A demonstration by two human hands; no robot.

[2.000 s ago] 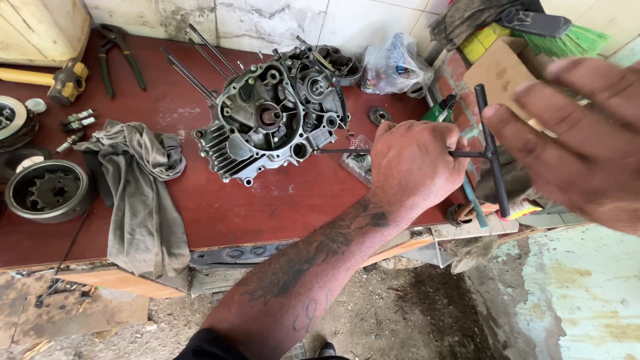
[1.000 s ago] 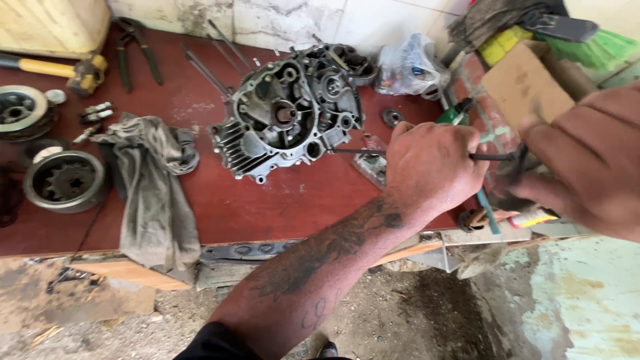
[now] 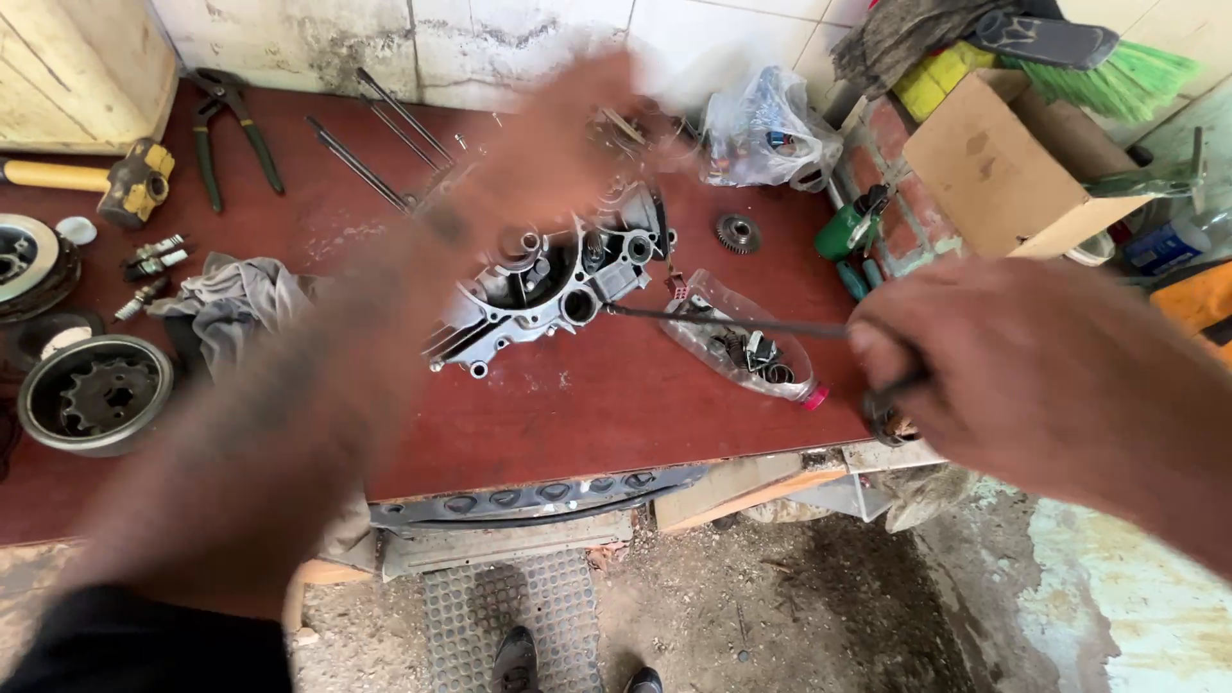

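A metal engine crankcase (image 3: 539, 289) lies on the red-topped bench. My left hand (image 3: 568, 135), blurred, is over its upper part and hides much of it; whether it grips anything cannot be told. My right hand (image 3: 924, 356) is closed on the handle of a T-handle wrench (image 3: 731, 320), whose shaft runs left to the crankcase's lower right edge. Below the shaft, a cut plastic bottle (image 3: 722, 361) holds springs and small metal parts. A small gear (image 3: 737, 234) lies right of the crankcase.
Long studs (image 3: 356, 164) stick up behind the crankcase. Pliers (image 3: 231, 135), a hammer (image 3: 135, 183), spark plugs (image 3: 154, 260), a grey rag (image 3: 241, 298) and a round metal drum (image 3: 96, 395) lie at left. A plastic bag (image 3: 770, 130), a green bottle (image 3: 849, 223) and a cardboard box (image 3: 1011, 164) are at right.
My left hand has left the wrench shaft and moved up and left over the crankcase. My right hand, open in the oldest frame, is now closed on the wrench handle, lower than before.
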